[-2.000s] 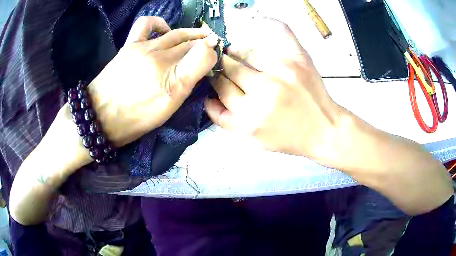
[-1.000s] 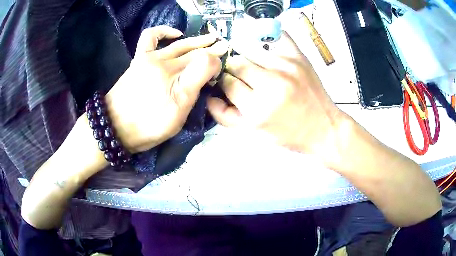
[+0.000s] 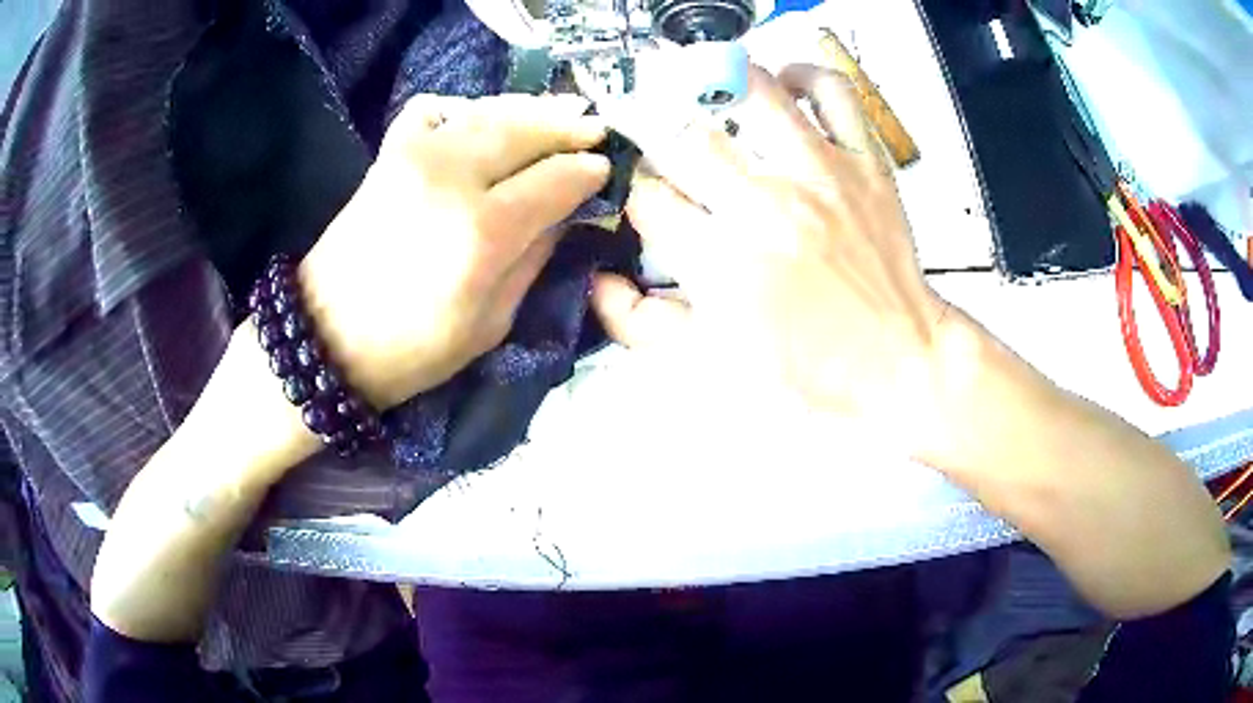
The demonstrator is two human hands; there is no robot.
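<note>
A dark garment lies at the left, with striped purple-brown lining [image 3: 124, 261], a smooth black piece [image 3: 261, 151] and navy textured shell fabric [image 3: 454, 69]. My left hand [image 3: 440, 247], with a beaded bracelet, pinches the garment's layered edge [image 3: 614, 172] just in front of the presser foot area [image 3: 605, 76]. My right hand [image 3: 797, 261] lies on the other side of that edge, its fingers bent beside the fabric. Whether its fingertips grip the cloth is partly hidden and washed out. The needle tip cannot be made out.
The machine's round dial [image 3: 704, 19] is at the top. To the right lie a wooden-handled tool [image 3: 879, 110], a black phone [image 3: 1024, 151] and scissors with red handles [image 3: 1154, 309]. Loose threads [image 3: 550, 549] lie near the curved table front [image 3: 715, 560]. Orange cord hangs at the right edge.
The view has shifted, showing more of the machine than at first. My hands have moved slightly apart, baring more of the dark edge between them. My right hand's fingers have spread near the dial.
</note>
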